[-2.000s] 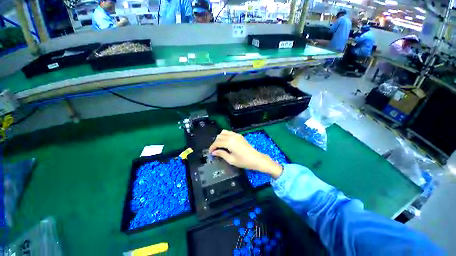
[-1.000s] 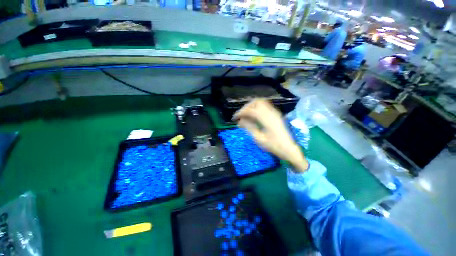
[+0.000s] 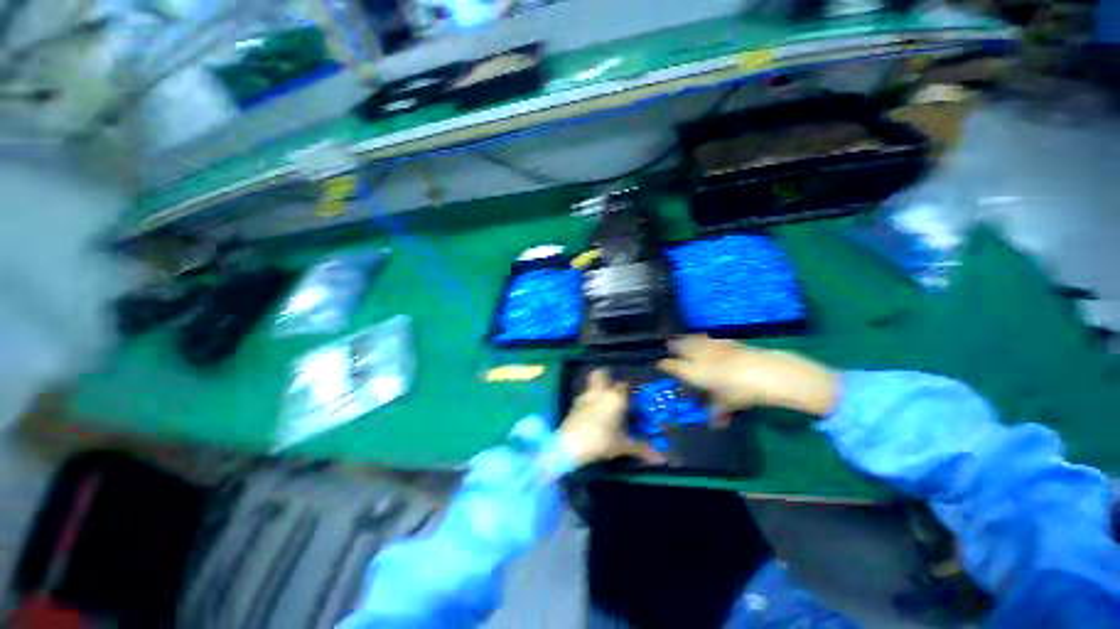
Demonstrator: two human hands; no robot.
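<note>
The view is blurred. The black front tray (image 3: 725, 457) holds loose blue disc components (image 3: 663, 403) in its middle. My left hand (image 3: 599, 424) is over the tray's left side, thumb and fingers spread, beside the discs. My right hand (image 3: 735, 375) reaches in from the right, fingers apart, at the discs' upper right edge. Neither hand visibly holds a part; the fingertips are partly unclear. The black jig with silvery blocks (image 3: 624, 289) stands just behind the tray.
A left tray (image 3: 540, 307) and right tray (image 3: 737, 283) full of blue discs flank the jig. A deep black bin (image 3: 798, 184) stands behind. A yellow strip (image 3: 515, 372) and clear bags (image 3: 346, 378) lie left. A raised shelf (image 3: 639, 80) runs along the back.
My right hand has come down from above the right tray to the front tray. My left hand has come into view. The camera view has turned left and now shows the bench's front edge.
</note>
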